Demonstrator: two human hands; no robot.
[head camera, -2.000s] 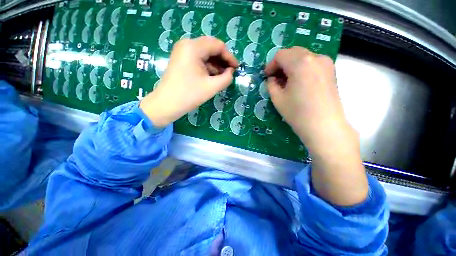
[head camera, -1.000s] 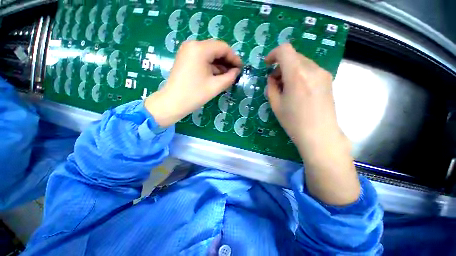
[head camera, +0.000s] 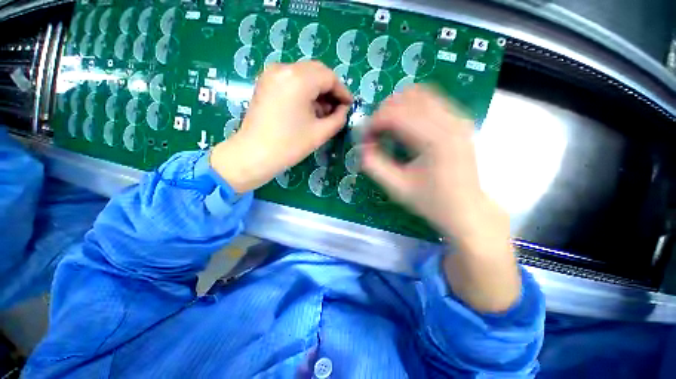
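Observation:
A large green printed circuit board (head camera: 311, 203) with rows of white half-filled circles lies in front of me. My left hand (head camera: 293, 118) is over the middle of the board, thumb and forefinger pinched together. A tiny dark item shows at its fingertips, too small to make out. My right hand (head camera: 419, 152) is blurred, just right of the left hand, low over the board. Its thumb and forefinger are apart at the tips; whether they hold anything cannot be told. The hands hide part of the board's middle.
The green board extends left in another circle section (head camera: 111, 66). A silvery rail (head camera: 333, 240) runs along the near side. A shiny metal surface (head camera: 548, 155) and a toothed chain (head camera: 578, 266) lie right of the board. A neighbour's blue sleeve (head camera: 18, 215) is at the left edge.
My right hand has moved left and slightly down, closer to my left hand, and is now blurred. My left hand has stayed nearly in place, still pinched. The view has shifted slightly.

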